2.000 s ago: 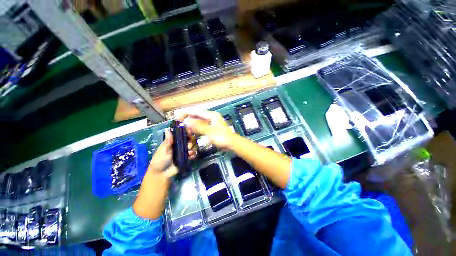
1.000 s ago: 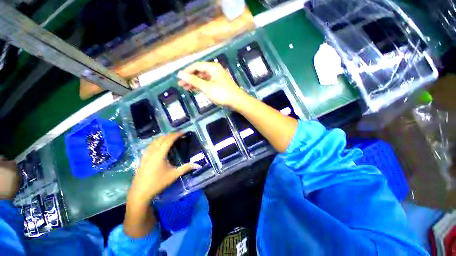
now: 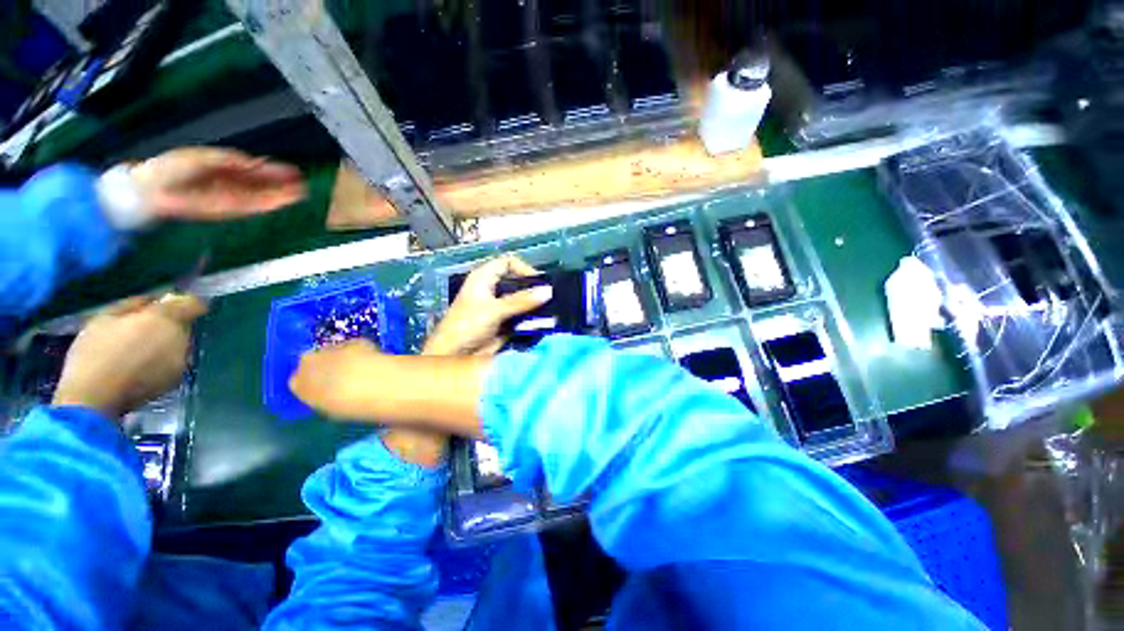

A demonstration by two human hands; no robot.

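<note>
My left hand point(image 3: 475, 314) holds a black phone unit point(image 3: 555, 306) over the left part of a clear blister tray point(image 3: 853, 358). My right hand point(image 3: 339, 380) reaches across my left forearm to the blue parts bin point(image 3: 291, 323), over its near edge. Its fingertips are blurred and partly hidden, so I cannot tell whether they pinch anything. Small dark and pale parts lie in the bin. Phone units with white labels point(image 3: 676, 265) sit in the tray's back row, and dark-faced ones point(image 3: 814, 388) in the front row. My right sleeve hides part of the tray.
Another person's two hands point(image 3: 130, 351) and blue sleeves are close at the left, beside the bin. A grey metal post point(image 3: 358, 117) slants down behind the bin. A white bottle point(image 3: 736, 109) stands by the wooden board point(image 3: 542, 179). A white scrap point(image 3: 912, 302) and film-wrapped tray point(image 3: 1023, 277) are at the right.
My right hand has moved left from above the tray to the parts bin. My left hand has lifted a phone unit. The other person's hands have come further into view.
</note>
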